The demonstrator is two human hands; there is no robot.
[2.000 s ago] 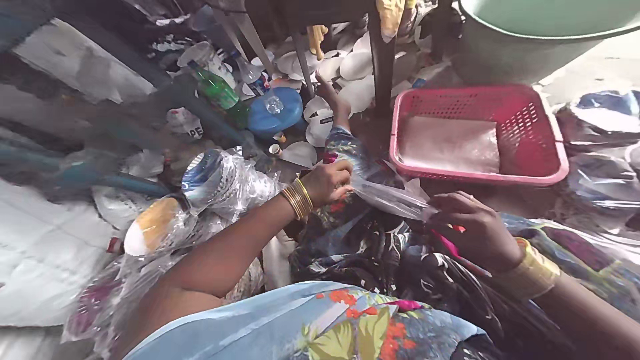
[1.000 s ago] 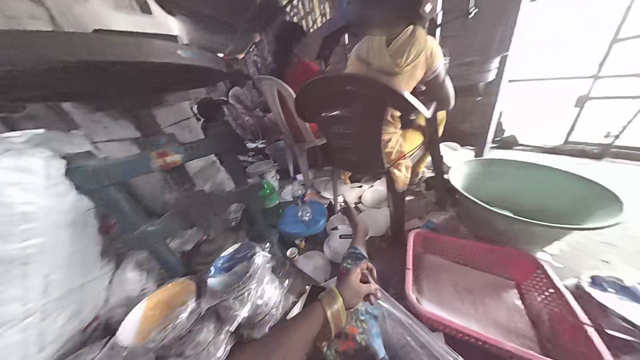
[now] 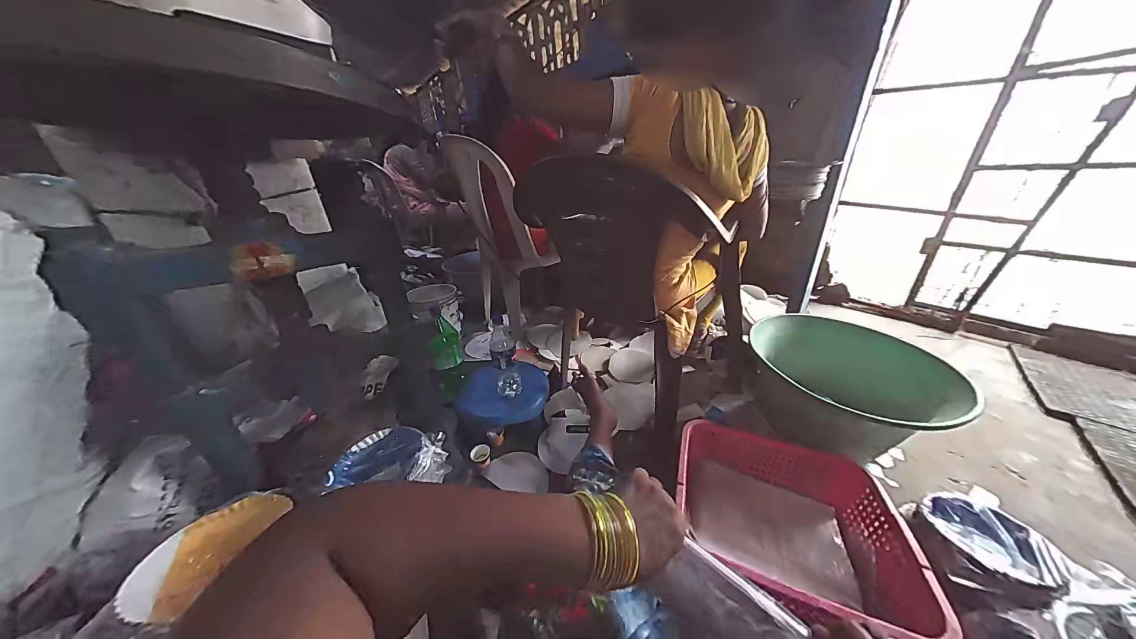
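My left hand [image 3: 658, 524], with yellow bangles at the wrist, grips the upper end of a clear plastic bag [image 3: 728, 590]. The bag slants down to the right, in front of a red plastic basket [image 3: 905, 541] that holds a stack of clear plastic sheets or bags [image 3: 772, 532]. Of my right hand [image 3: 843, 628] only a sliver shows at the bottom edge, near the bag's lower end; its grip cannot be made out. My bare foot [image 3: 596, 404] rests beyond the left hand, near white plates [image 3: 632, 366].
A green tub [image 3: 865, 373] stands behind the basket. A blue stool [image 3: 502, 395] bears a clear bottle [image 3: 504, 351]; a green bottle [image 3: 445, 342] is beside it. A person in yellow [image 3: 657, 115] is at a dark chair [image 3: 612, 231]. Wrapped plates [image 3: 994, 541] lie at right.
The view has tilted up from my lap towards the room. Two seconds ago both hands held the clear bag between them; now the right hand is almost out of the picture.
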